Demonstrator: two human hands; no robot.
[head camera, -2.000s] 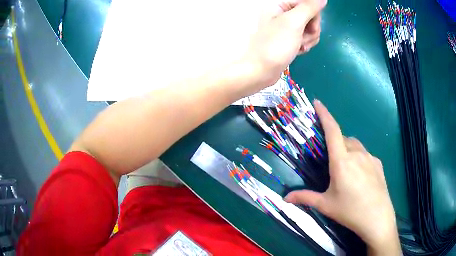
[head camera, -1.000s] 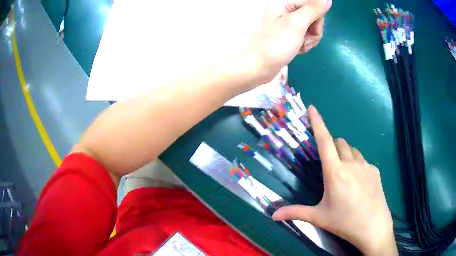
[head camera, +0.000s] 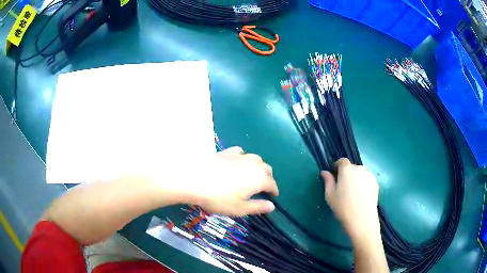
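Observation:
My right hand (head camera: 352, 194) is closed around black cables (head camera: 320, 141), whose coloured, white-sleeved ends are partly blurred. More cables (head camera: 344, 125) with coloured tips lie right beside them, and I cannot tell how many are in the grip. My left hand (head camera: 240, 181) is curled around a black cable (head camera: 291, 221) that runs out between thumb and fingers; a few coloured cores show above its knuckles. The near cable bundle (head camera: 256, 240) lies below my left hand, with orange-tipped ends at its left. A blank white paper sheet (head camera: 131, 120) lies left, partly under my left forearm.
Orange-handled scissors (head camera: 259, 40) and a black cable coil (head camera: 224, 11) lie at the far side. Blue bins (head camera: 374, 18) stand at the far right. Another cable bundle (head camera: 446, 125) curves along the right. A black tool (head camera: 91, 24) and yellow sign (head camera: 21, 26) are upper left.
The view has shifted to show more of the far bench. My right hand has left the near bundle and closed on the cables to the right. My left hand is now lower, beside the paper.

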